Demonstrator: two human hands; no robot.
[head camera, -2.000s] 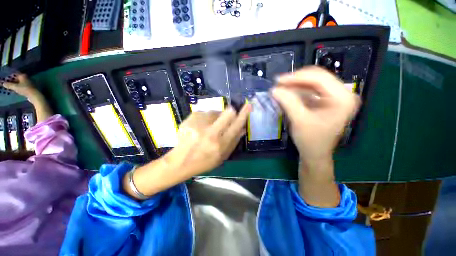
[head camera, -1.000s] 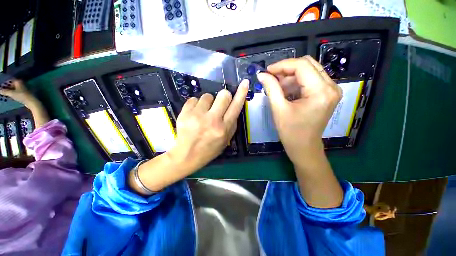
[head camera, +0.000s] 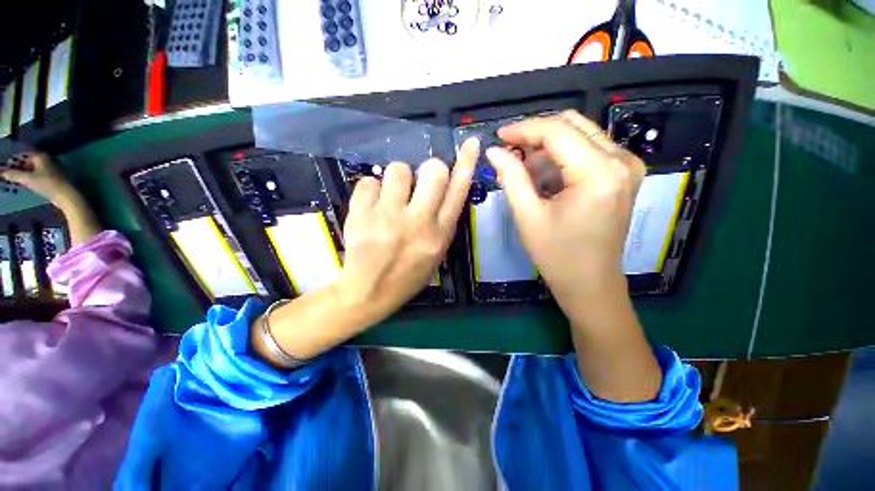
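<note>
A long black phone tray (head camera: 384, 96) holds several open-backed phones in slots. The phone (head camera: 506, 240) in the fourth slot from the left lies under my hands; its camera area is partly hidden by my fingers. A clear ring sheet (head camera: 336, 134) extends left from my fingertips over the third phone's upper part. My left hand (head camera: 398, 235) lies palm down over the third phone, its index fingertip on the sheet's end at the fourth phone's camera area. My right hand (head camera: 576, 197) pinches thumb and finger there; small dark blue rings show beside the thumb tip.
Behind the tray are orange-handled scissors (head camera: 614, 40), spare ring sheets (head camera: 341, 34), a round liner with loose dark rings (head camera: 439, 14) and a red-handled tool (head camera: 157, 84). At the left, a co-worker's pink sleeve (head camera: 96, 273) and hand show beside other trays.
The clear sheet has swung from upright and blurred to lying out leftward. My right hand has moved left to the fourth phone's camera area, uncovering the fifth phone. My left hand's fingers have moved slightly up.
</note>
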